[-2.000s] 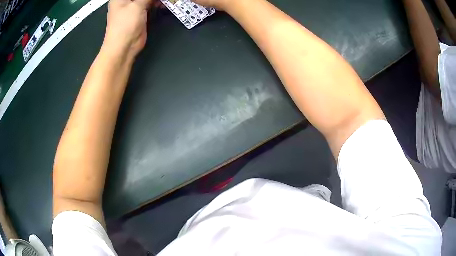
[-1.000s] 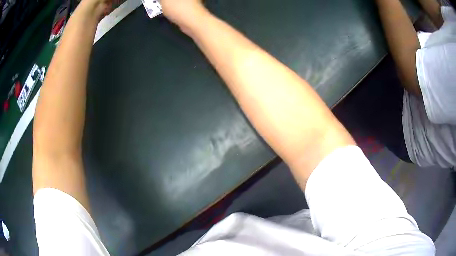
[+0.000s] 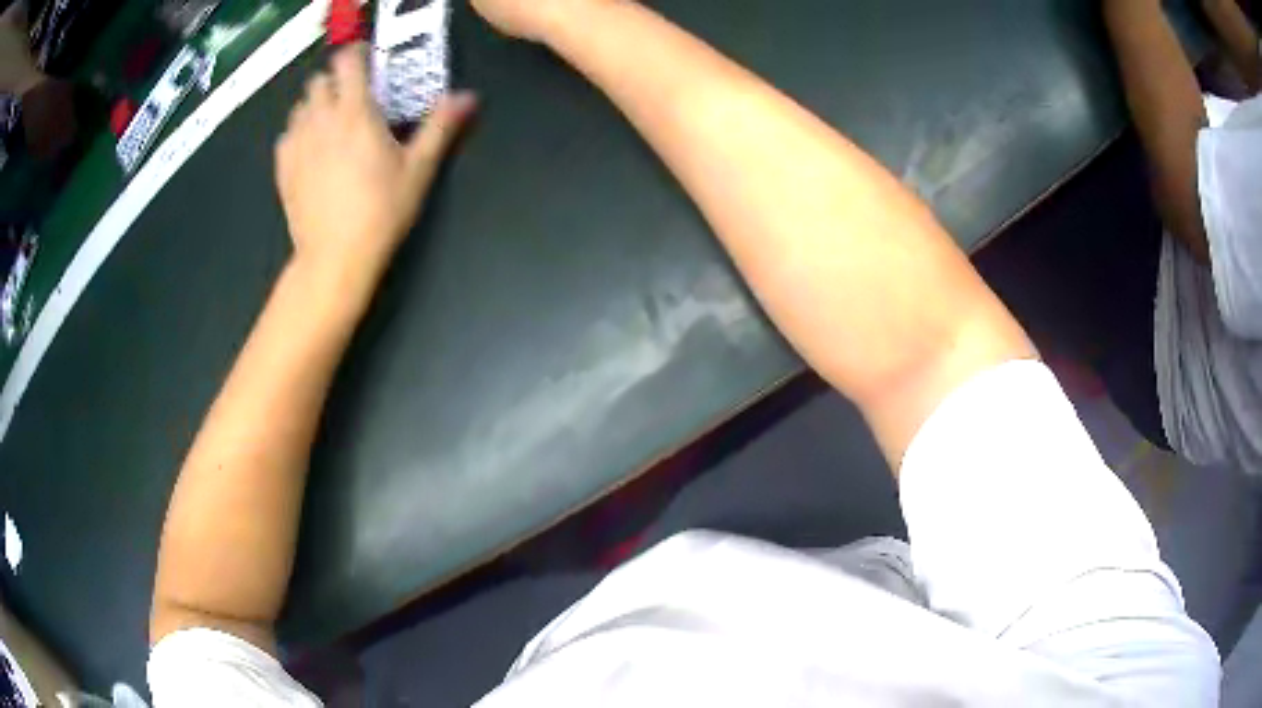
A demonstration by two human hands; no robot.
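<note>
A pale phone unit (image 3: 413, 67) with dark marks lies at the top of the picture, cut off by the edge. A small bright red part (image 3: 346, 20) is just left of it, at my left fingertips. My left hand (image 3: 346, 173) is at the unit's near end, palm down, thumb spread to the right of the unit and fingers to its left; whether it grips the unit is not clear. My right hand (image 3: 533, 14) is at the top edge, mostly cut off, right of the unit. Its fingers are out of the picture.
The dark green worktop (image 3: 554, 277) lies under my arms. A white edge strip (image 3: 132, 201) curves along the left. Beyond it, another phone unit (image 3: 163, 104) with red bits lies on the green conveyor. Another person's arm and white sleeve (image 3: 1232, 180) are at the right. A pale object shows at lower left.
My left hand has come back from the belt side to a phone unit with a red part beside it. My right hand has moved up, partly out of the picture. The view has shifted.
</note>
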